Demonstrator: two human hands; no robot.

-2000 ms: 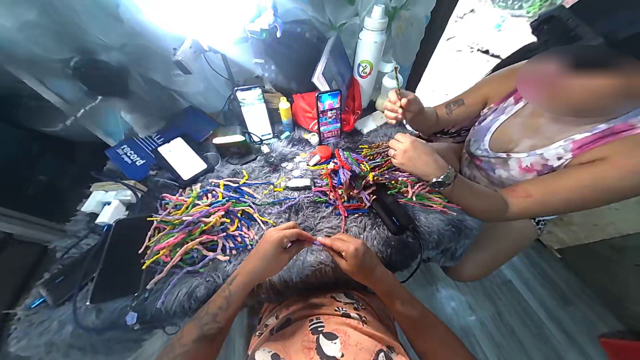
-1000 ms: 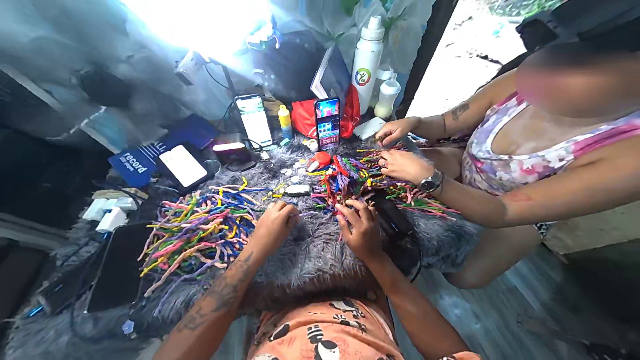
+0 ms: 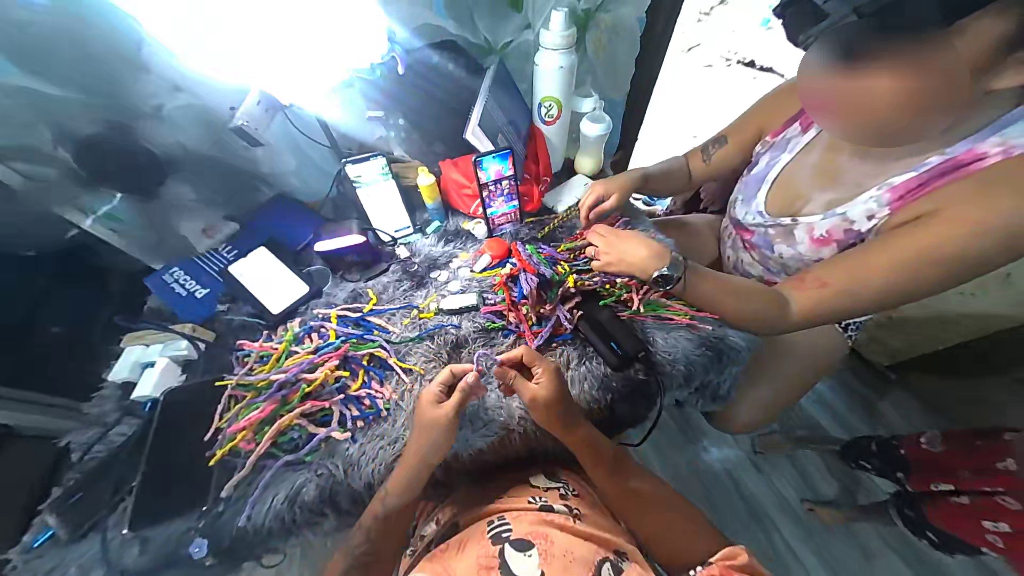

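Note:
Near the front edge of the furry grey cover (image 3: 448, 472), my left hand (image 3: 448, 400) and my right hand (image 3: 538, 388) pinch a small curved piece of purple fuzzy cord (image 3: 483, 360) between them. Left of my hands lies a pile of multicoloured fuzzy cords (image 3: 304, 384). A second heap of such cords (image 3: 528, 288), with red and purple strands on top, lies beyond my right hand. The other person's hands (image 3: 620, 240) work at the far right of that heap; what they hold is partly hidden.
Two upright phones (image 3: 499, 192), (image 3: 379, 196) stand at the back beside a yellow-capped bottle (image 3: 429, 188). Behind are a white bottle (image 3: 554, 96) and a baby bottle (image 3: 593, 142). A black cabled device (image 3: 610, 332) lies right of my hands, a dark tablet (image 3: 178, 456) far left.
My hands were apart over the cords one second ago; they have come together nearer me, with a purple cord between them. The other person's hands remain at the right heap.

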